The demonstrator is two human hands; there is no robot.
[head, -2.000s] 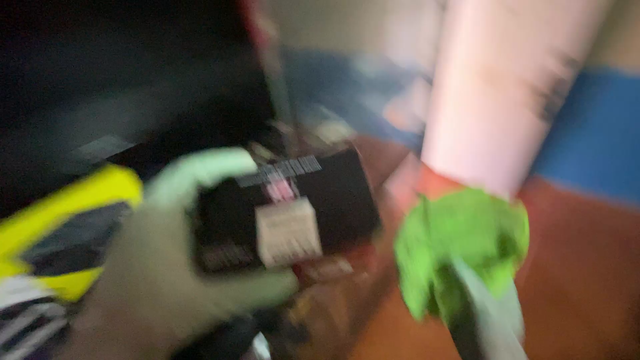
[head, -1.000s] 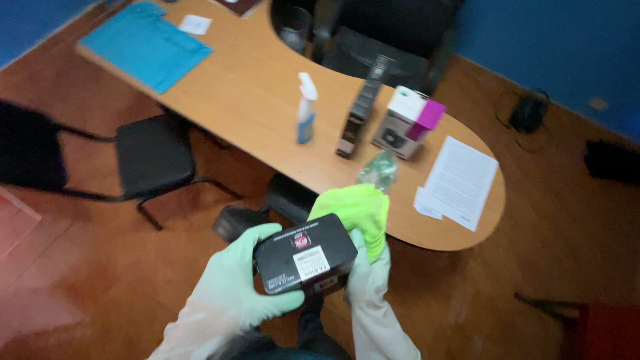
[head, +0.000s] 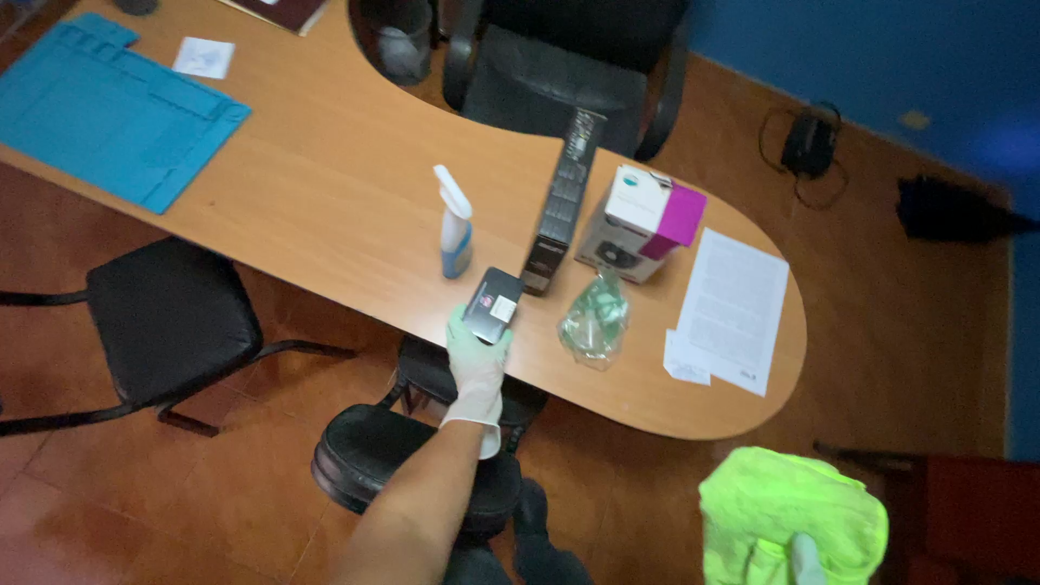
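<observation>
My left hand (head: 478, 353), in a pale green glove, grips the near end of a small black box (head: 493, 305) with a white label, at the near edge of the wooden desk. Close beyond it stands a spray bottle (head: 456, 231) with a white head and blue base. A long dark box (head: 562, 203) and a white and magenta box (head: 638, 223) are to the right, with a clear plastic bag holding something green (head: 597, 319) in front. At the lower right, away from the desk, my gloved right hand (head: 806, 561) holds a lime-green cloth (head: 792, 508); only a finger shows.
A teal mat (head: 114, 114) lies at the desk's left end, printed paper (head: 734, 309) at its right end. Black chairs (head: 175, 321) stand on the near side, another (head: 556, 77) beyond. A dark object with cables (head: 810, 145) is on the floor by the blue wall.
The hands have moved apart. My left hand has carried the black box from in front of me to the desk's near edge; my right hand has moved right with the cloth.
</observation>
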